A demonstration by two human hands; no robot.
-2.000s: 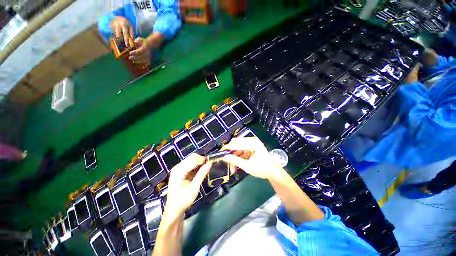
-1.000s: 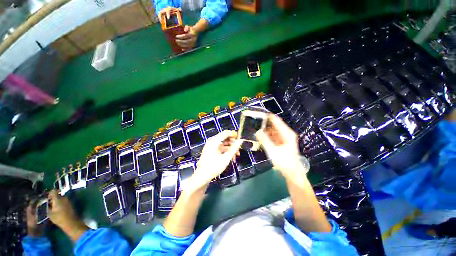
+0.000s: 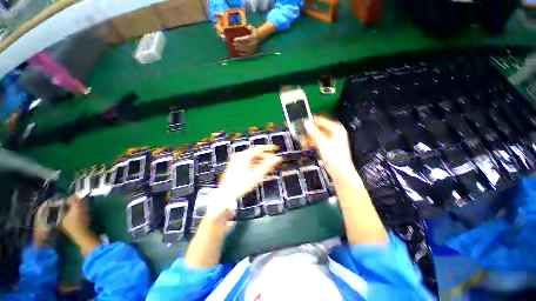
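My right hand point(image 3: 327, 143) holds a display module point(image 3: 297, 110) by its lower end, upright above the far row. The module has a dark screen and a pale border, and is blurred. My left hand point(image 3: 250, 175) is apart from it, over the rows, with fingers spread and nothing visible in it. Stacked modules point(image 3: 183, 176) with dark screens and pale edges lie in two slanting rows on the green mat point(image 3: 229, 100). Orange tails show along the far side. My left hand and forearm hide part of the rows.
Black blister trays point(image 3: 435, 135) are stacked at right. Loose modules lie beyond the rows, one left point(image 3: 176, 119), one right point(image 3: 327, 86). A white plastic box point(image 3: 150, 47) stands far left. A worker opposite holds an orange-brown block point(image 3: 236, 34). Another person's hands point(image 3: 75, 220) hold a module at left.
The view has shifted. My hands have moved apart; the module, earlier held near both hands, is now only in my right hand, raised and pointing away. My left hand has opened.
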